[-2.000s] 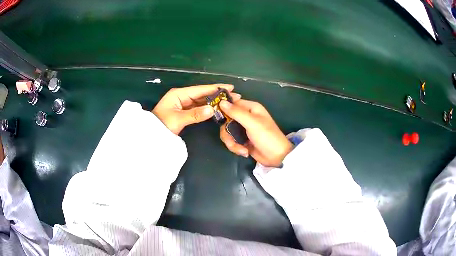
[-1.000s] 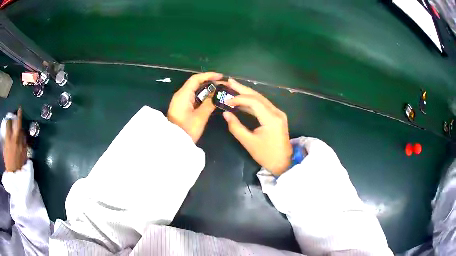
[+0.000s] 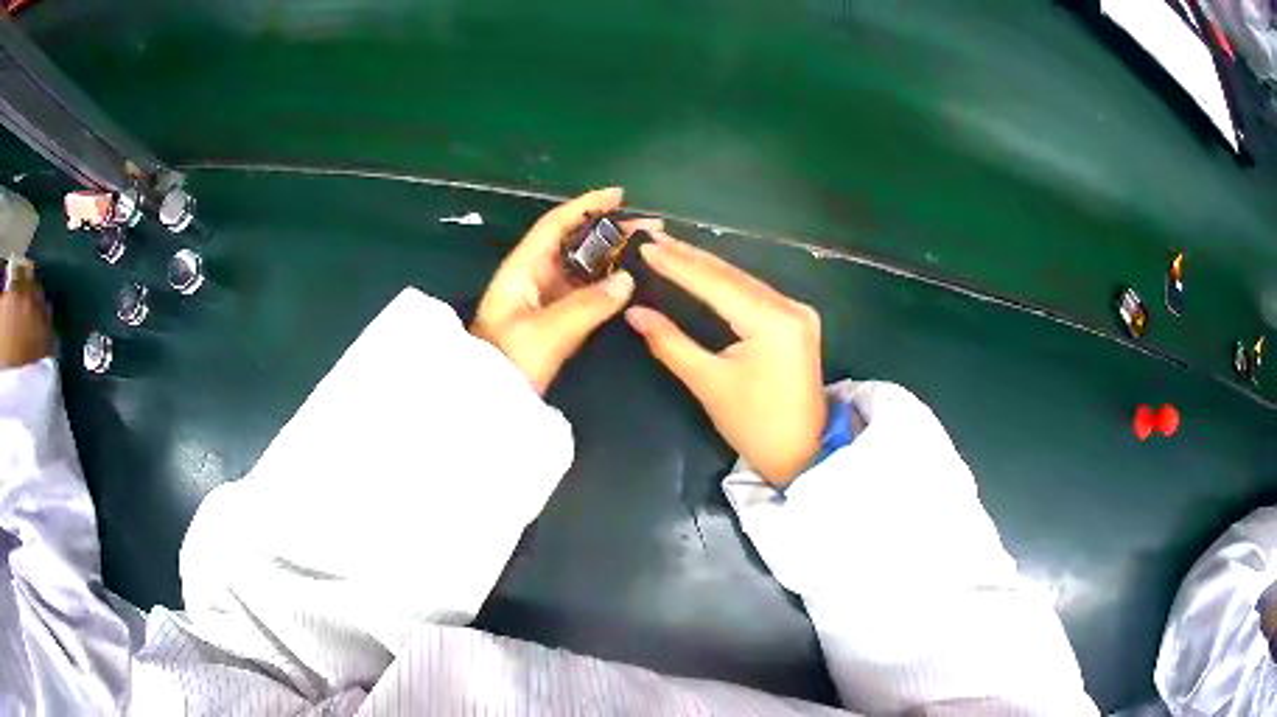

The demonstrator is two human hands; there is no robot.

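My left hand (image 3: 548,291) holds a small dark squarish module (image 3: 594,247) with a silvery face between thumb and fingers, above the green bench. A bit of orange-yellow shows at the module's right side. My right hand (image 3: 742,347) is just to the right, its thumb and fingertips around a dark flat piece (image 3: 681,293) that sits against the module; the fingers partly hide it. Whether the two pieces are joined by the orange-yellow part is hard to tell.
Several round clear-rimmed parts (image 3: 186,270) and a pink-white block (image 3: 90,210) lie left, near a long grey upright (image 3: 70,105). A white fleck (image 3: 462,219) lies by the seam. Modules (image 3: 1132,312) and a red pair (image 3: 1155,422) are right. Coworkers' sleeves (image 3: 42,462) show at both sides.
The module's silvery face has turned more toward the camera, and the right-hand piece now shows a plain dark side. The coworker's hand at left has moved up to the far left edge.
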